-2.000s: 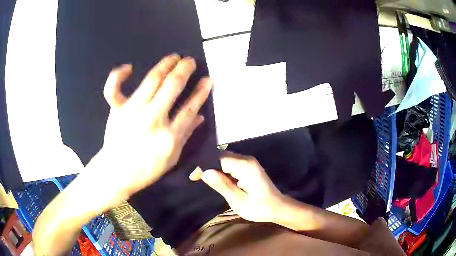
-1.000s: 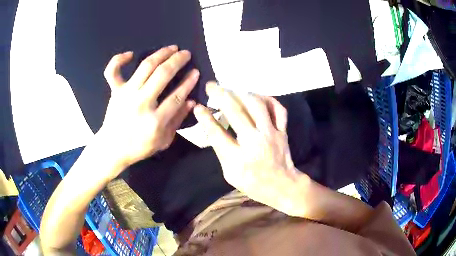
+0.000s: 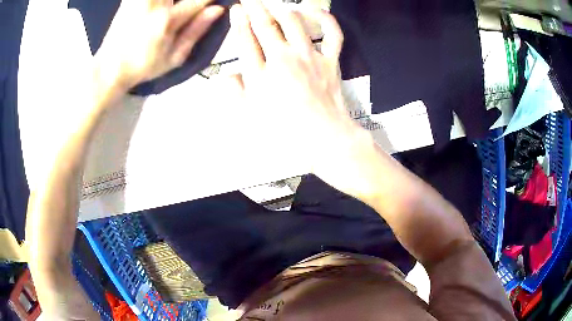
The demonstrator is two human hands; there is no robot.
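Note:
A dark cut panel (image 3: pixel 182 78) lies at the top left on the white table (image 3: pixel 188 144), its curved lower edge under my left hand (image 3: pixel 166 31). The hand's upper part is cut off by the top edge; its visible fingers are apart and rest on the cloth. My right hand (image 3: pixel 285 56) reaches to the top centre, beside the panel's right edge. Its fingers are bent, and glare hides whether they hold anything. Small metal parts (image 3: pixel 219 68) show between the hands. Dark pieces (image 3: pixel 407 50) with a stepped lower edge lie right of my right hand.
Dark cloth (image 3: pixel 232 232) lies in the lap below the table edge. A blue crate (image 3: pixel 113 257) is at the lower left; another blue crate (image 3: pixel 492 188) on the right stands near pink-red cloth (image 3: pixel 538 188) and a black bag. A pale blue scrap (image 3: pixel 533 94) hangs at the right table edge.
Both hands have moved up, away from the wearer. The panel has moved up with my left hand, baring more white table. The small metal parts now show between the hands.

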